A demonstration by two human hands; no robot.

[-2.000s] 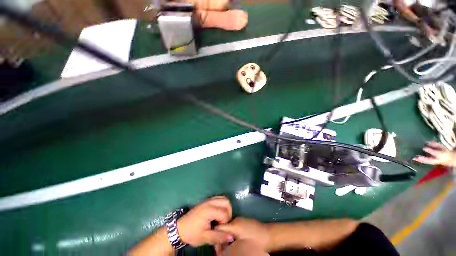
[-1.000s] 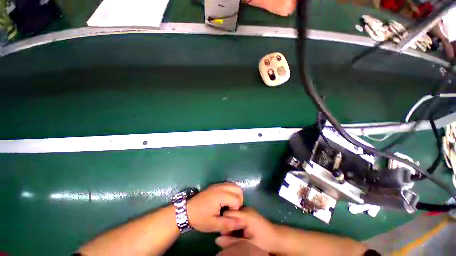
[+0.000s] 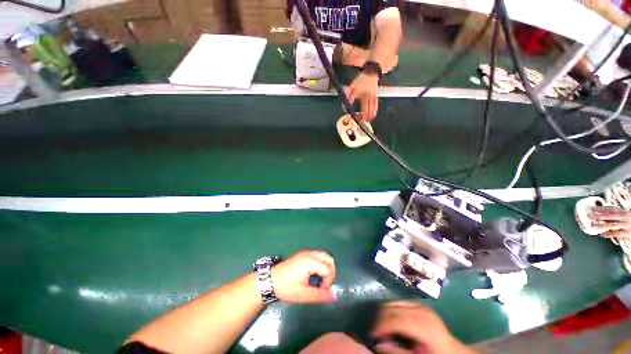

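My left hand [image 3: 302,278], with a metal watch, is over the green bench strip [image 3: 138,276]. Its fingers are curled around a small dark spot, and I cannot tell if that is an object or a gap. My right hand [image 3: 409,328] is blurred at the bottom edge, to the right of my left hand and apart from it. Something dark shows under it, too unclear to name. The silver screw feeder [image 3: 432,238] with black parts stands on the bench beyond my right hand.
Across the belt [image 3: 207,152], a person's hand [image 3: 364,97] touches a cream housing [image 3: 354,131]. Another hand [image 3: 612,220] is on a white housing [image 3: 589,213] at right. Black cables [image 3: 401,162] hang across the view. A grey box [image 3: 313,66] and white sheet [image 3: 220,61] are opposite.
My hands, together before, are now apart; the right one has moved right and down. The view has shifted. A person's hand has reached the cream housing on the belt.
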